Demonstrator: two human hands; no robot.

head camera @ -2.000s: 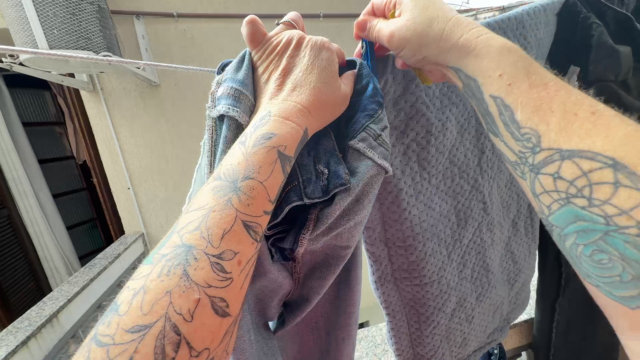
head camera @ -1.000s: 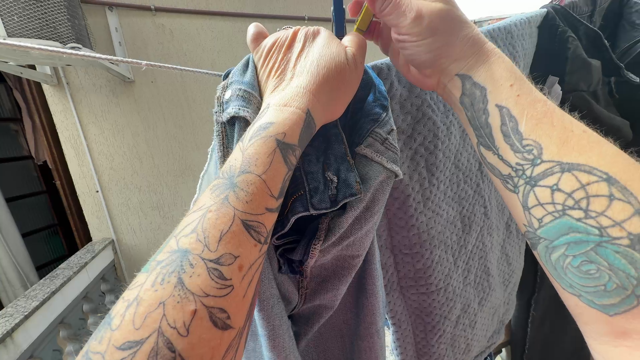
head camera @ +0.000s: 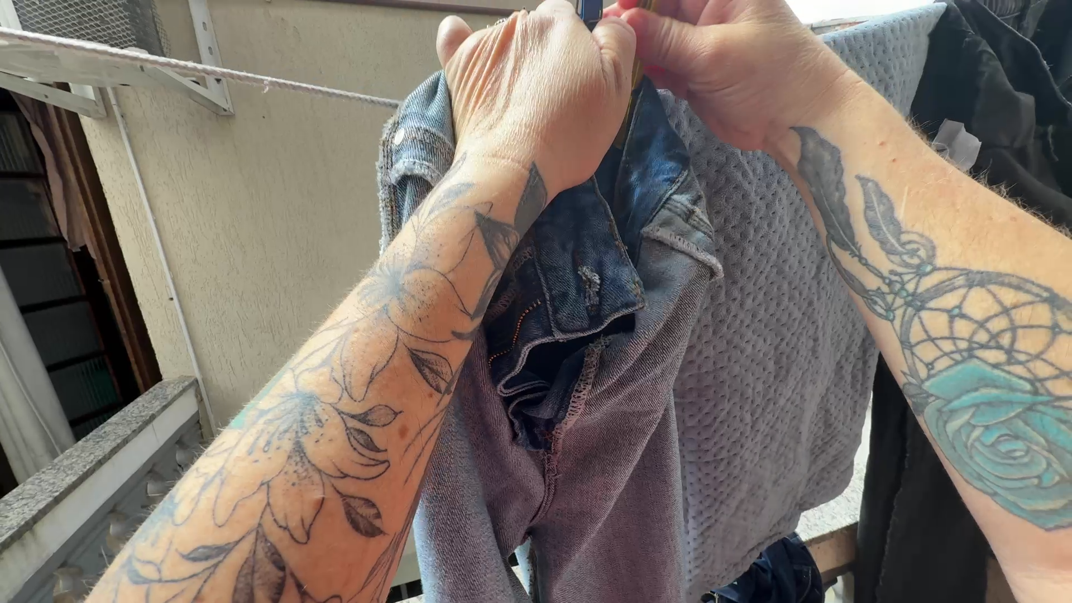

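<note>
A pair of blue denim jeans (head camera: 620,419), turned inside out, hangs from the clothesline (head camera: 251,77) with its waistband uppermost. My left hand (head camera: 540,92) is closed over the waistband at the line. Beside its thumb a blue clothespin (head camera: 590,10) stands at the top edge of the view. My right hand (head camera: 712,59) pinches a yellow clothespin (head camera: 638,59), largely hidden by the fingers, against the right part of the waistband. A grey dimpled cloth (head camera: 770,335) hangs just to the right, behind the jeans.
Black garments (head camera: 997,126) hang at the far right. A stone balustrade rail (head camera: 100,452) runs along the lower left, before a beige wall (head camera: 276,209). A white metal bracket (head camera: 209,59) is fixed at the upper left. Dark blue cloth (head camera: 775,574) shows low behind the grey one.
The yellow clothespin, held above the waistband a second ago, is now down at it in my right hand. My left hand has stayed on the jeans.
</note>
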